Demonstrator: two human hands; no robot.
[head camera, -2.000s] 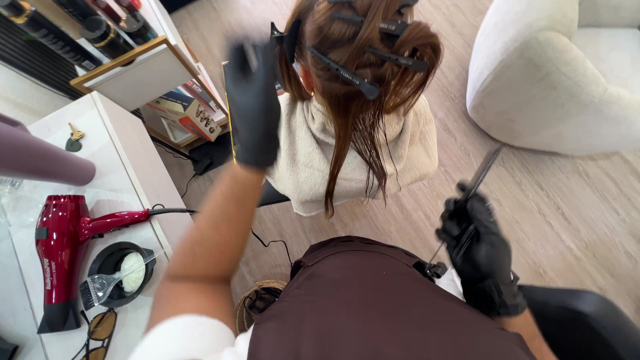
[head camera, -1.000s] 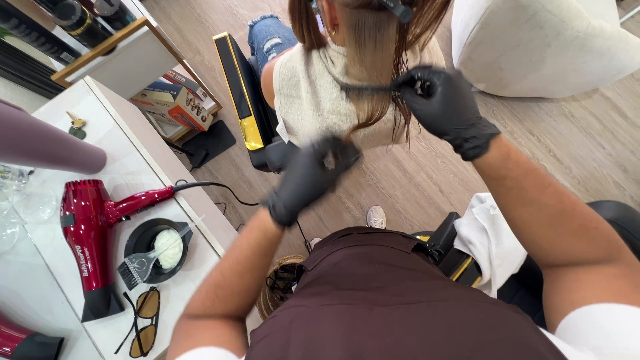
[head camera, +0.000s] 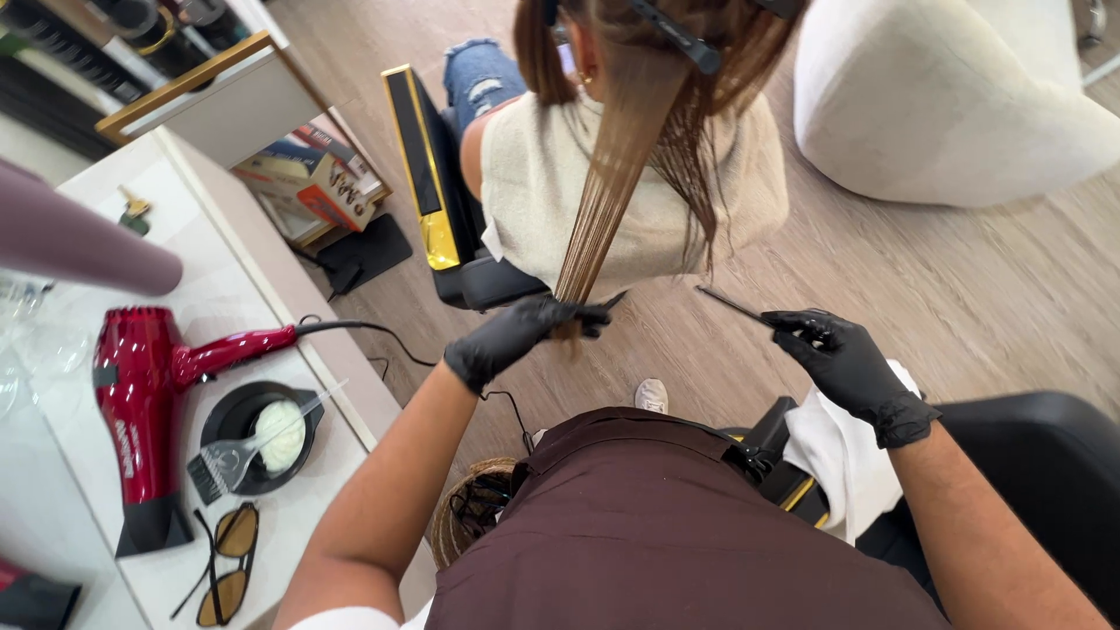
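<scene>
My left hand (head camera: 525, 334), in a black glove, grips the lower end of a section of straight, damp-looking hair (head camera: 608, 188) drawn down and toward me. A dark pointed tip, perhaps a hair clip, sticks out past its fingers. My right hand (head camera: 831, 363), also in a black glove, holds a thin dark comb (head camera: 731, 304) to the right of the hair, apart from it. The seated person has a cream towel (head camera: 542, 206) over the shoulders. A black sectioning clip (head camera: 678, 37) sits in the upper hair, and darker loose strands hang right of the held section.
A white counter (head camera: 219, 227) at left bears a red hair dryer (head camera: 140, 411), a black tint bowl (head camera: 302, 464) with white cream, a tint brush (head camera: 229, 464) and sunglasses (head camera: 229, 560). A white armchair (head camera: 927, 105) stands upper right; a black chair (head camera: 1041, 472) with a white cloth is lower right.
The clips seen over the lower hair two seconds ago no longer show there. Since one second ago, my left hand has closed on the hair section, and my right hand with the comb has moved away rightward.
</scene>
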